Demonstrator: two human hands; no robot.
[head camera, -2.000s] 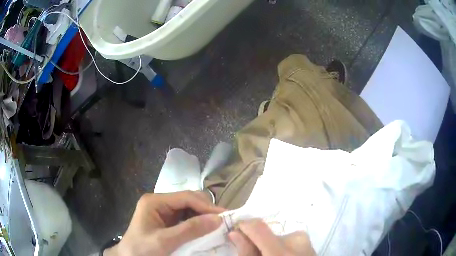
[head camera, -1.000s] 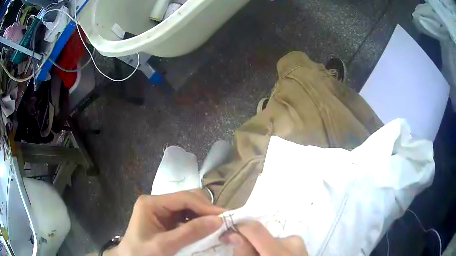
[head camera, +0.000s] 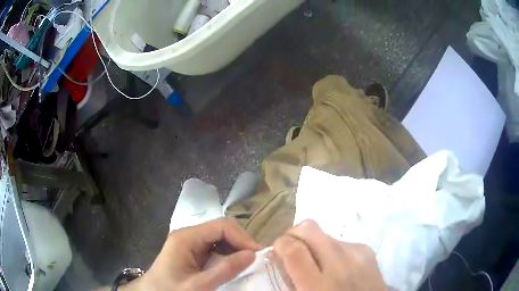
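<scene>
A large white garment (head camera: 353, 204) lies over the lap and the tan-brown trousers. A stiffer white end (head camera: 196, 200) hangs left of the knee with a thin dark thread mark on it. My left hand (head camera: 207, 256) pinches the folded edge of the garment between thumb and fingers. My right hand (head camera: 324, 258) is close beside it, fingers curled on the same edge. Thin dark lines show on the cloth between the hands. Whether a small tool is in my right fingers is hidden.
A cream tub (head camera: 199, 57) with thread cones stands at the top. A cluttered blue-edged table (head camera: 77, 45) with a hanging white cord is at the upper left. A pale tub (head camera: 48, 244) is at the lower left. A white sheet (head camera: 455, 108) and clear plastic bags (head camera: 495, 45) are at the right.
My right hand has moved up and over the edge, its fingers more curled and covering more cloth. My left hand still pinches the edge. The view has shifted slightly.
</scene>
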